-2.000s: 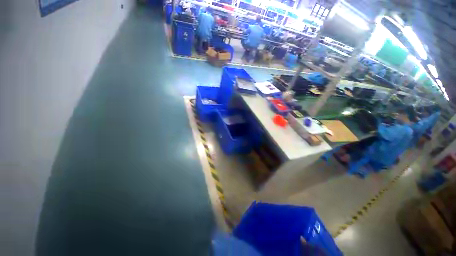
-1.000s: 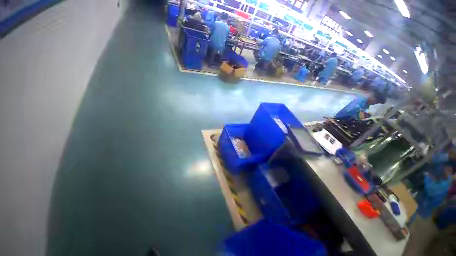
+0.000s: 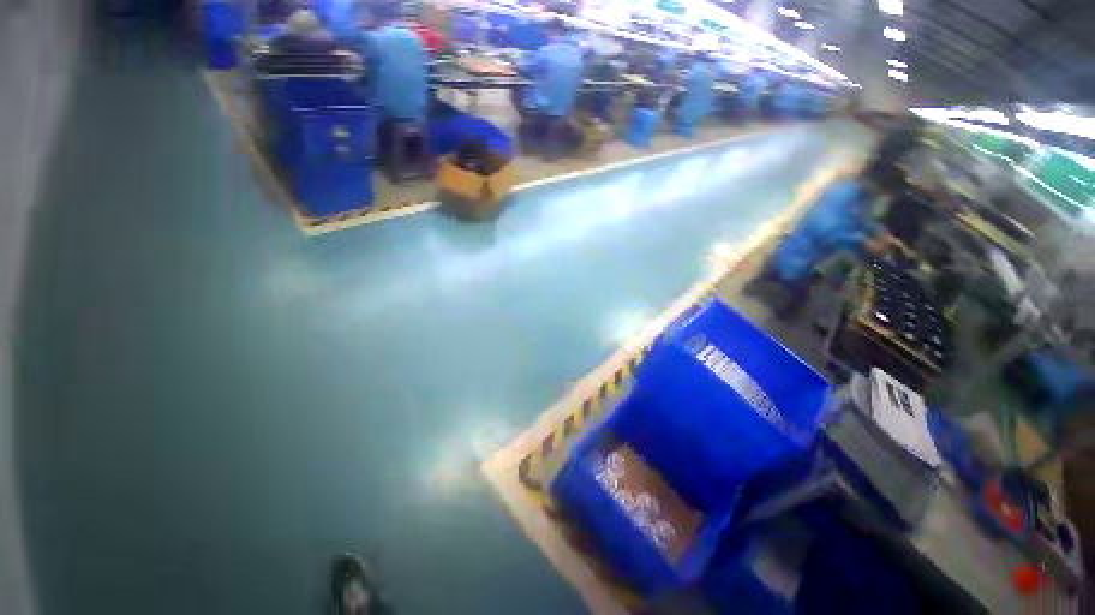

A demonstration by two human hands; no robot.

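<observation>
Neither of my hands shows. Nearest in front of me are large blue plastic crates at the corner of the taped zone. A tall blue crate (image 3: 733,390) with white lettering stands tilted in the view. A lower open blue crate (image 3: 582,511) beside it holds pale, clear-looking items (image 3: 636,495) on something brown. To their right a bench (image 3: 979,541) carries printed sheets (image 3: 903,415) and a red item (image 3: 1004,509). The crates' lower parts run out of the bottom edge. The picture is blurred.
Green floor (image 3: 264,384) lies ahead and left, bordered by yellow-black tape (image 3: 564,433). A shoe (image 3: 353,586) shows at the bottom. Across the aisle are a blue bin (image 3: 330,156), a cardboard box (image 3: 476,180) and seated people in blue. A person (image 3: 823,234) sits by dark trays (image 3: 907,312).
The view has moved forward and turned right. The crates and taped corner are nearer, the far benches are larger, and the crate that was at the bottom has left the view.
</observation>
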